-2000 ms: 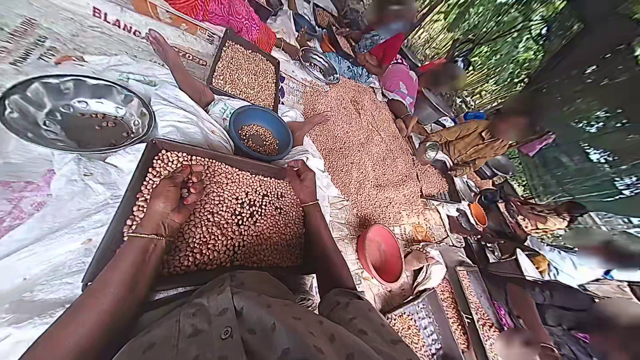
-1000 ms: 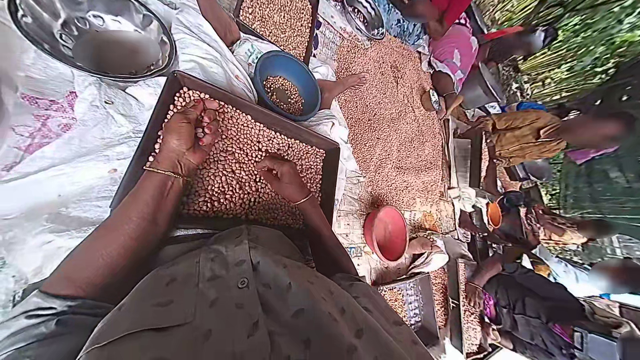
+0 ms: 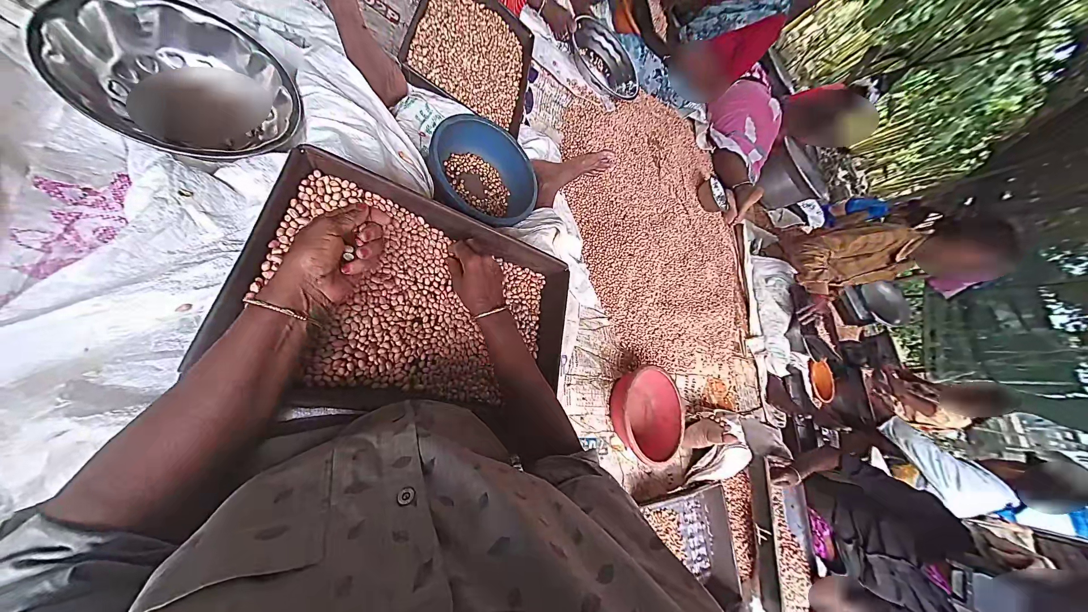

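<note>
A dark rectangular tray [image 3: 557, 297] full of pinkish-brown nuts or seeds [image 3: 399, 289] lies across my lap. My left hand [image 3: 327, 255] is over the tray's left part, palm partly turned up and fingers curled, with a small pale piece and some pinkish ones at the fingers. On the right, my right hand [image 3: 476, 276] rests on the contents near the far rim, fingers bent down; what is under its fingertips is hidden. Beyond the far rim stands a blue plastic bowl [image 3: 523, 174] partly filled with similar pieces.
A shiny metal basin [image 3: 285, 93] sits on white sheeting at upper left. A second filled tray [image 3: 518, 93] lies beyond the blue bowl. To the right are a large spread of nuts or seeds [image 3: 654, 221], a red bowl [image 3: 625, 416] and several seated people with trays.
My right hand has moved from the tray's right rim, where it was two seconds ago, onto the contents. My left hand stays over the left part, its fingers changed in pose.
</note>
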